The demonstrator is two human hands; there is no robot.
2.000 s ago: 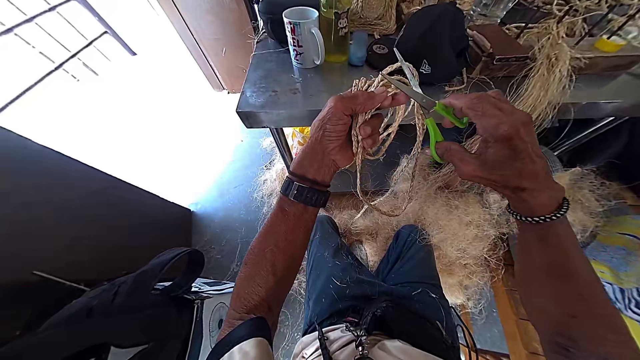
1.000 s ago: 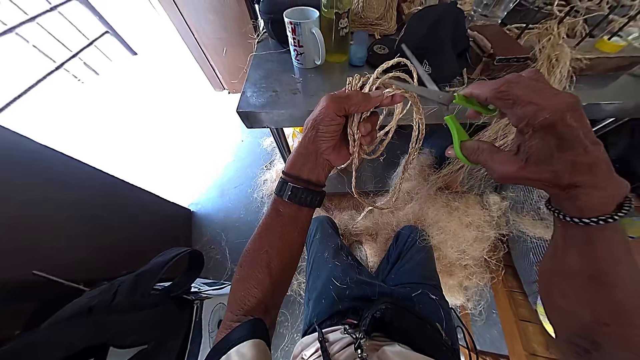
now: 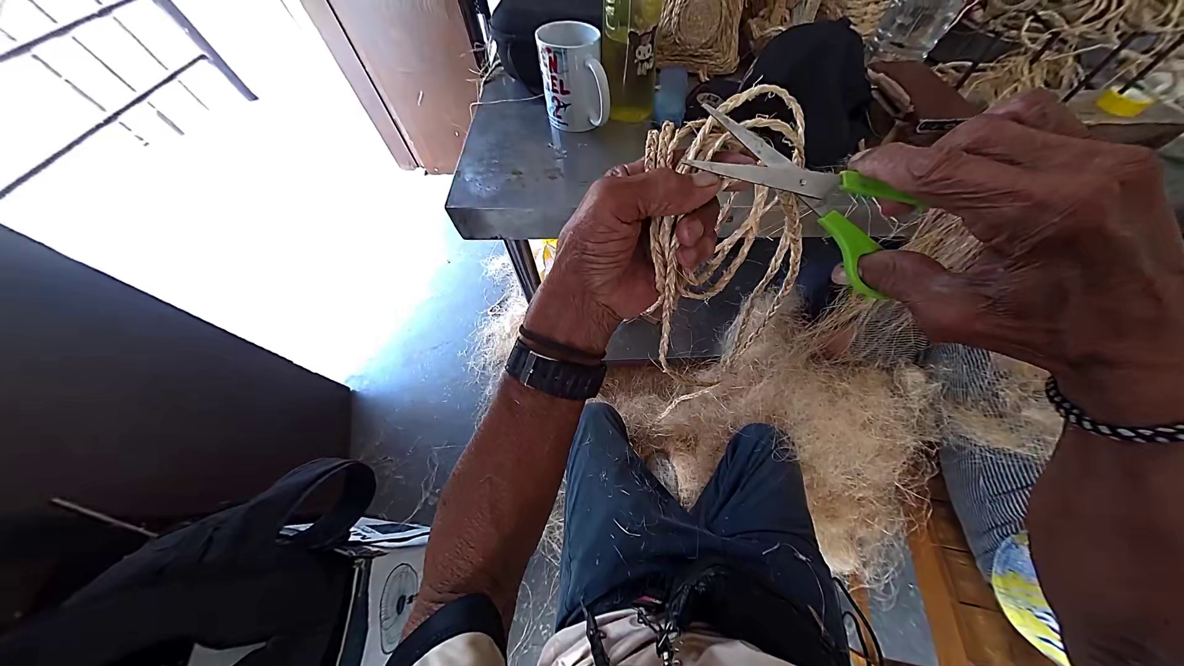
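Note:
A coil of braided natural-fibre cord [image 3: 663, 236] hangs in several loops from my left hand [image 3: 615, 231], pinched between thumb and fingers. My right hand [image 3: 1027, 231] holds scissors with green handles [image 3: 853, 245], thumb in the lower ring. Their blades are spread apart and point left, in front of the coil and close to my left thumb. Whether any cord lies between the blades I cannot tell. Some cord ends dangle below the left hand.
A metal table [image 3: 518, 171] bears a white mug [image 3: 572, 79], a bottle of yellow-green liquid [image 3: 633, 60], a black cap [image 3: 809, 83] and woven fibre pieces [image 3: 700, 35]. Loose fibre [image 3: 832, 435] is heaped below, near my knees. A black bag [image 3: 222, 555] lies at lower left.
The scissors moved right, away from the coil, and have since come back left to my left thumb, with the blades now spread wider. My left hand has kept its hold on the cord.

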